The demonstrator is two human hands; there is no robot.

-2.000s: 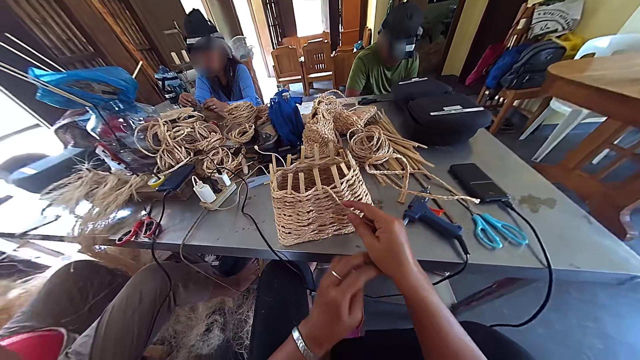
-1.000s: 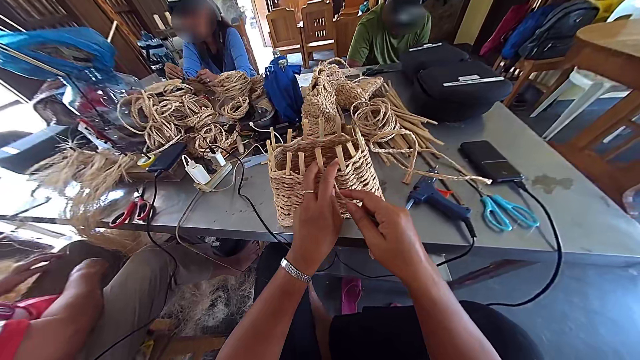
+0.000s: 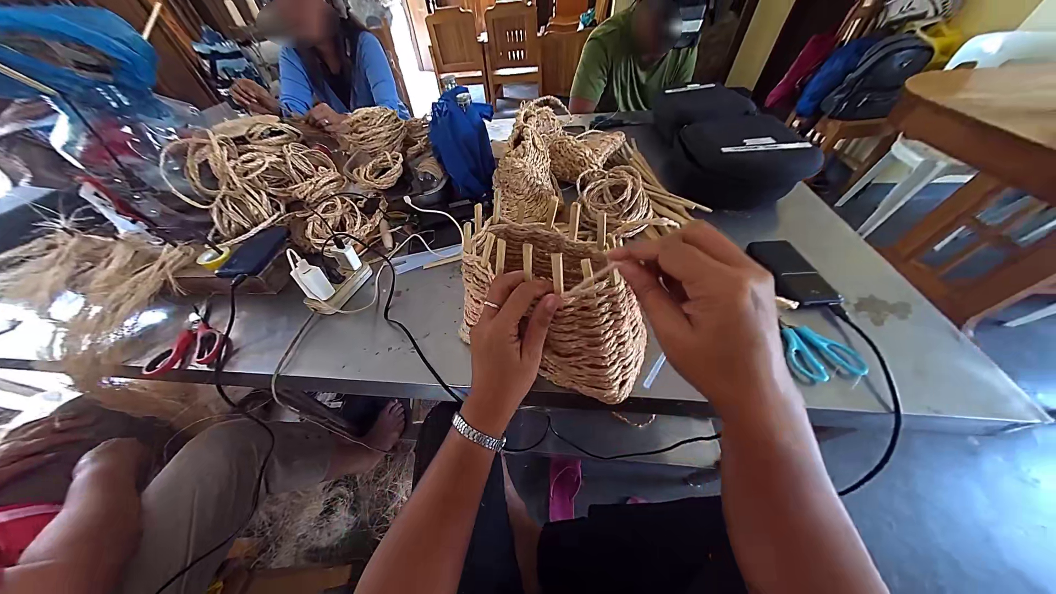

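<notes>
A woven basket of twisted fibre rope (image 3: 594,346) stands at the table's near edge, with flat wooden stakes (image 3: 528,262) rising upright from its rim. My left hand (image 3: 511,330) pinches the near rim beside a stake, thumb and fingers on the weave. To its right, my right hand (image 3: 701,305) is raised over the basket's right side and grips a strand of fibre rope (image 3: 590,285) that runs to the near rim. Behind the basket lie a coil of rope (image 3: 615,198) and a braided rope bundle (image 3: 528,173).
Red-handled scissors (image 3: 194,342), a charger on a power strip (image 3: 342,289) and cables lie at left; blue scissors (image 3: 821,351) and a black power bank (image 3: 794,274) at right. Rope coils (image 3: 264,173) and black cases (image 3: 738,157) sit farther back. Two people sit across; another sits at left.
My right hand has risen and moved right from the basket's near rim, with the strand now visible. My left hand has come lower on the rim, its fingers no longer reaching up among the stakes.
</notes>
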